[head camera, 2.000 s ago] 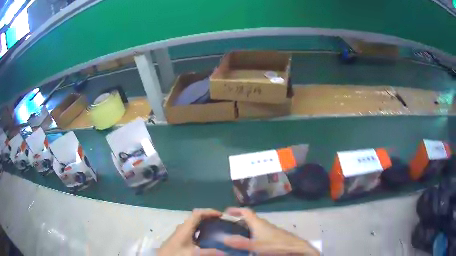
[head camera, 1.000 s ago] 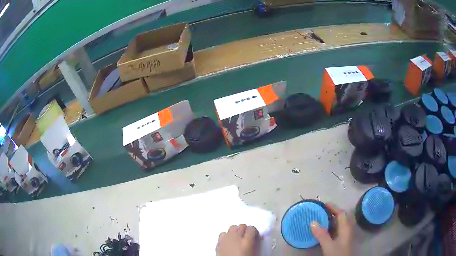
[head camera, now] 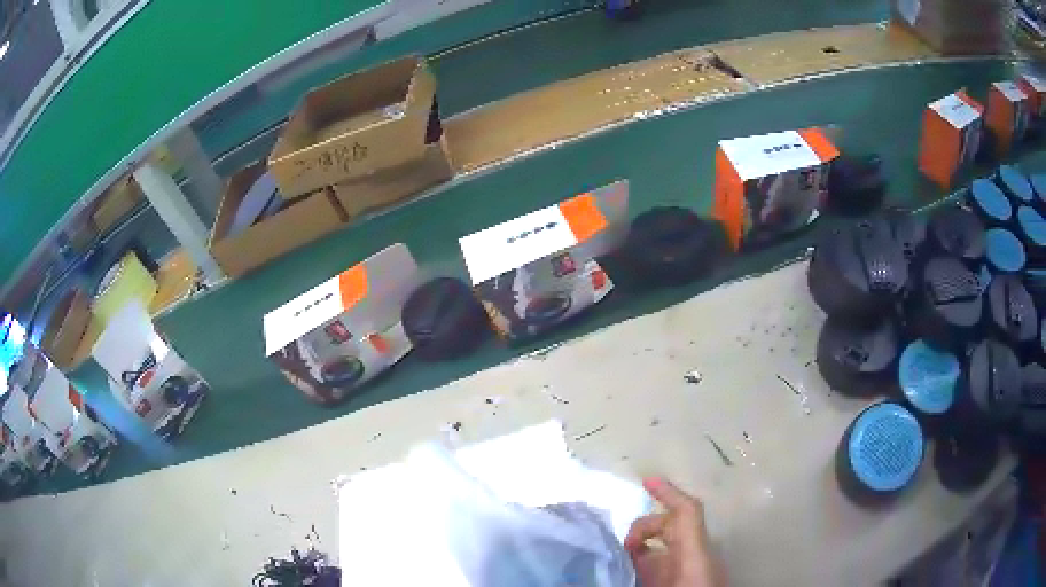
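Note:
A thin whitish translucent bag [head camera: 488, 533] lies crumpled at the bottom centre, over the stack of white sheets [head camera: 384, 516] on the bench. A dark rounded shape, seemingly a round unit [head camera: 579, 539], shows through the bag. My right hand [head camera: 677, 545] is at the bag's right edge, with its curled fingers on the plastic. My left hand is not visible. One round unit with a light-blue face [head camera: 883, 447] stands on the bench to the right, beside a pile of black and blue-faced units [head camera: 958, 287].
White and orange retail boxes [head camera: 533, 269] stand along the green belt [head camera: 247, 401], some with black round units [head camera: 445, 319] beside them. Brown open cartons [head camera: 356, 138] sit on the shelf behind. A small black cable heap [head camera: 296, 570] is at the bottom left.
The blue-faced unit that my right hand held is gone from the bare bench. My right hand has moved left to the bag, which now covers a dark shape. My left hand has gone from view.

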